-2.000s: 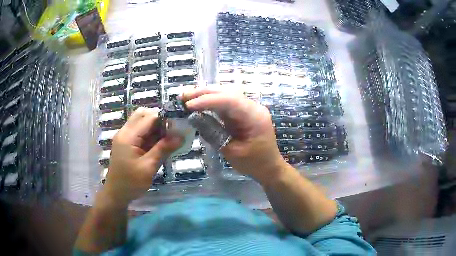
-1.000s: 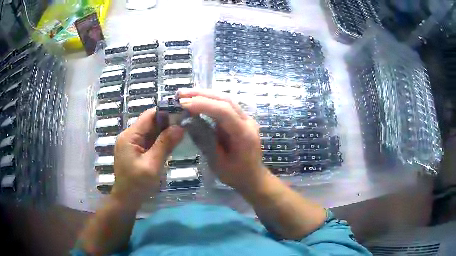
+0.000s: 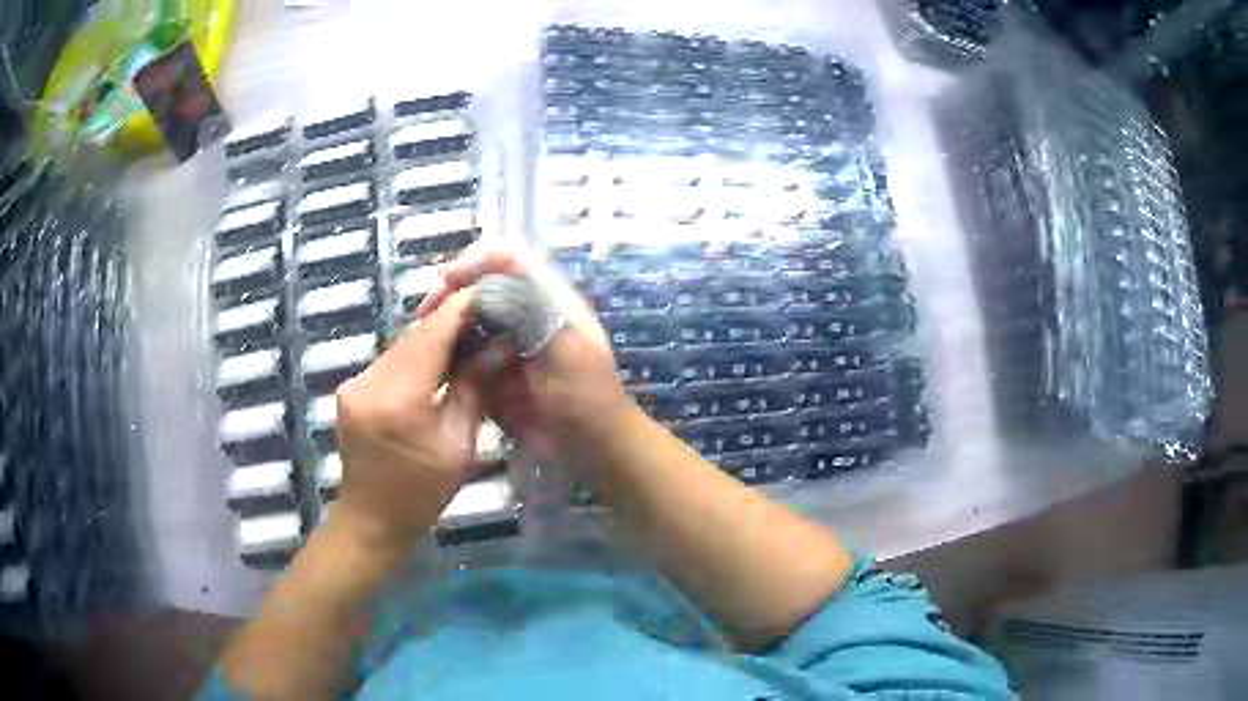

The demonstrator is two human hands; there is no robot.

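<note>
My left hand (image 3: 404, 431) and my right hand (image 3: 561, 363) are pressed together over the left tray's right column. The grey knitted finger sleeve (image 3: 517, 312) on my right hand lies across the top of the grip. The black housing held between my fingers is almost wholly hidden by them. The clear left tray holds white-faced black housings (image 3: 338, 295) in three columns, with the lower part of the right column partly behind my hands. The right tray holds dense rows of small glossy black parts (image 3: 767, 332).
A stack of filled trays (image 3: 62, 356) stands at far left, and a clear ridged stack (image 3: 1122, 274) at far right. A yellow packet (image 3: 82, 85) and a dark card (image 3: 178, 99) lie at back left. Another dark tray (image 3: 951, 25) is at back right.
My right hand has turned and closed over my left fingertips, with its sleeved finger now on top. The housing seen between my fingers before is now hidden. The view has shifted slightly right.
</note>
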